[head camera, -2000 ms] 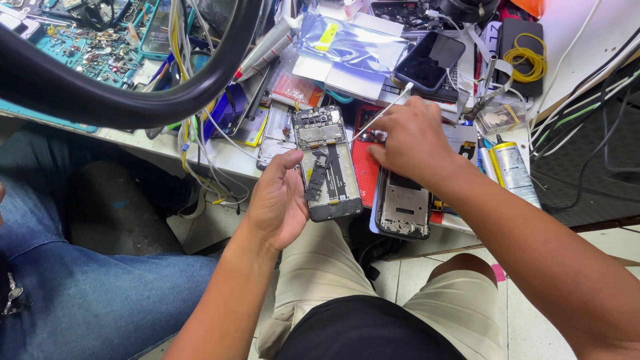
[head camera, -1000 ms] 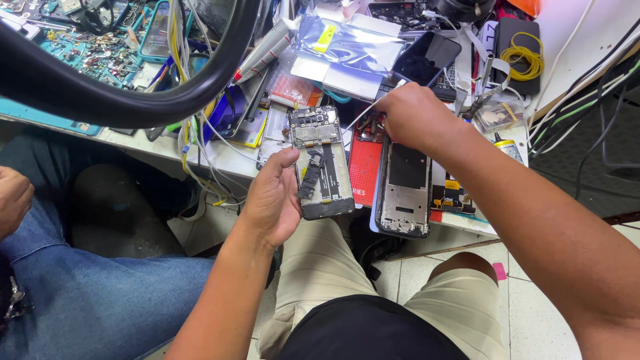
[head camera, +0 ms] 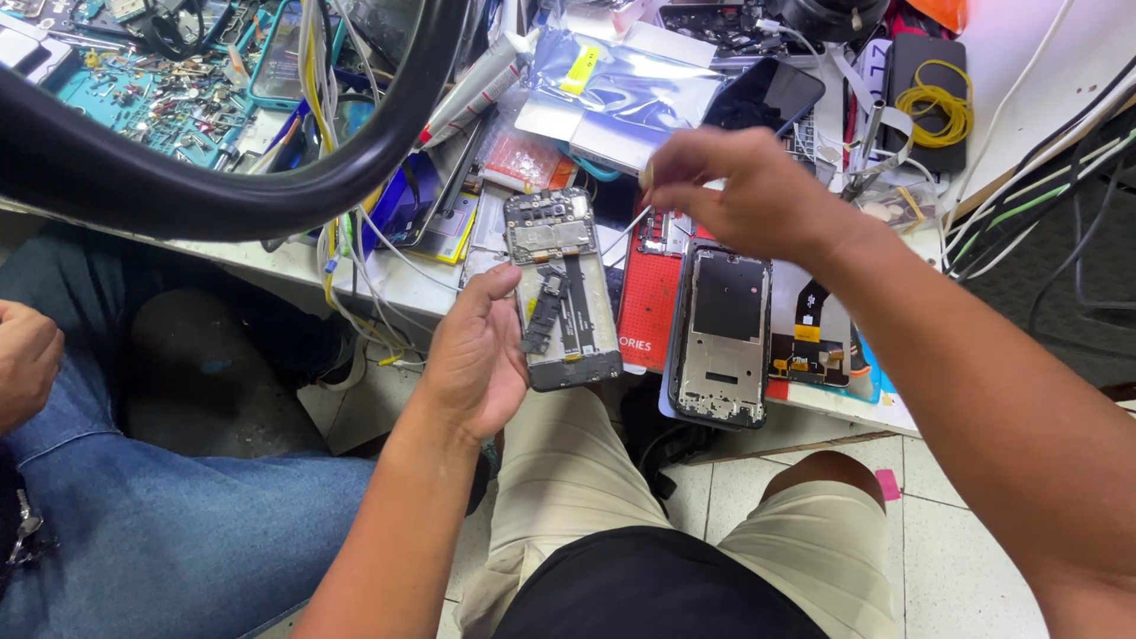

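My left hand (head camera: 484, 355) holds an opened smartphone (head camera: 603, 315) by its left edge, with its circuit board and flex cables exposed. A small black part (head camera: 543, 319) lies slanted inside it. My right hand (head camera: 710, 182) is raised above the bench to the right of that phone, its fingers pinched on a thin white stick (head camera: 627, 232) whose lower end points toward the phone. Below that hand a bare metal phone frame (head camera: 723, 355) rests at the bench edge, beside a red box (head camera: 643, 311). A detached display assembly (head camera: 808, 355) with orange flex parts lies to its right.
A black ring (head camera: 266, 213) crosses the upper left. Behind the phones are a silver antistatic bag (head camera: 630, 84), a dark phone (head camera: 768, 96), a white tube (head camera: 479, 84) and a yellow wire coil (head camera: 936, 106). Loose cables (head camera: 337, 222) hang over the bench edge. A seated person's hand (head camera: 27, 364) is at left.
My right hand has lifted away from the bench things near the frame and moved left toward the held phone. My left hand still holds the phone in about the same place.
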